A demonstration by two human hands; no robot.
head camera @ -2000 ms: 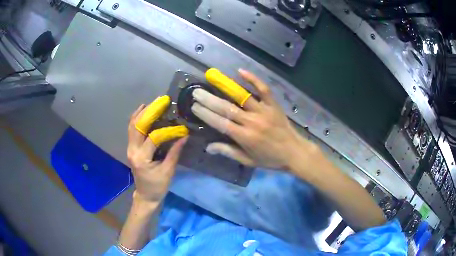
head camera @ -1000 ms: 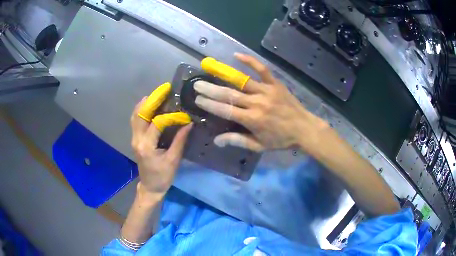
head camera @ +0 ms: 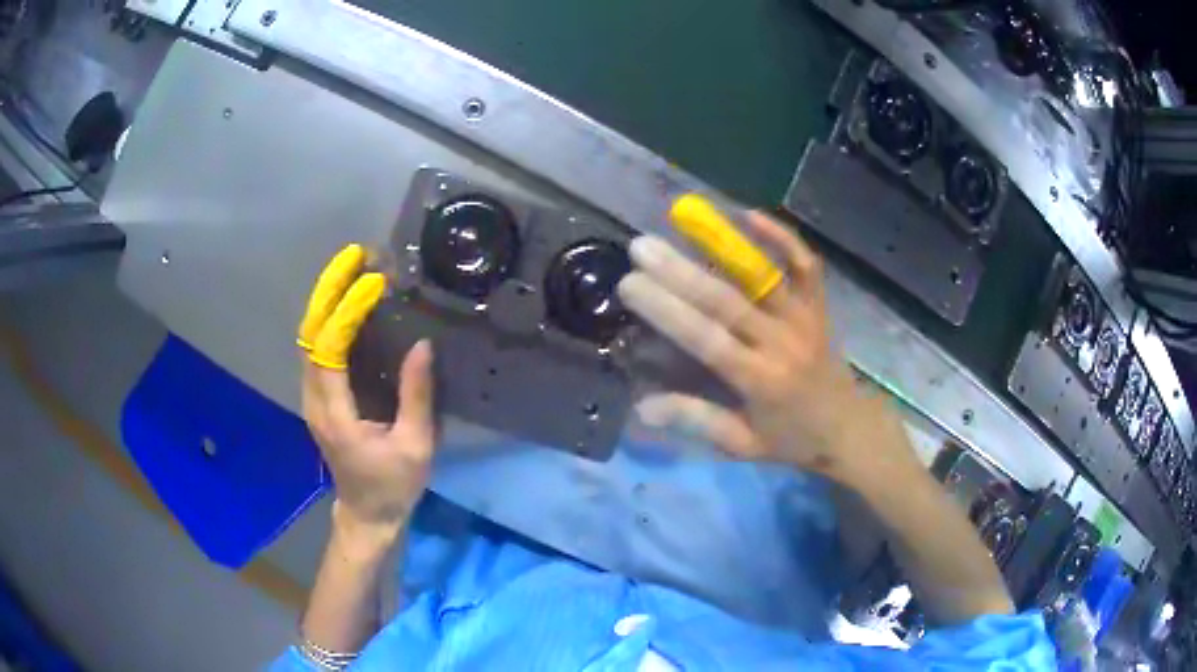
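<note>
A dark grey fixture [head camera: 519, 374] lies flat on the metal bench in front of me. Two black glossy round speaker units, a left one [head camera: 469, 246] and a right one [head camera: 588, 285], sit uncovered along its far edge. My left hand [head camera: 365, 400], with two yellow finger cots, is at the fixture's left end, its fingers and thumb apart around the near corner. My right hand [head camera: 777, 352], with one yellow cot and pale fingertips, is at the right end, fingers spread and slightly blurred, fingertips at the right unit's edge. It holds nothing that I can see.
Beyond the bench [head camera: 250, 184], a metal rail [head camera: 525, 131] borders the dark green belt [head camera: 630, 66]. Another fixture [head camera: 880, 236] with two units lies on the belt. More fixtures [head camera: 1070, 361] stand at the right. A blue shape [head camera: 217, 453] is below the bench's left edge.
My right hand has moved right, off the left speaker unit, uncovering both units. My left hand has shifted left and its fingers have come away from that unit. The belt's fixture has moved.
</note>
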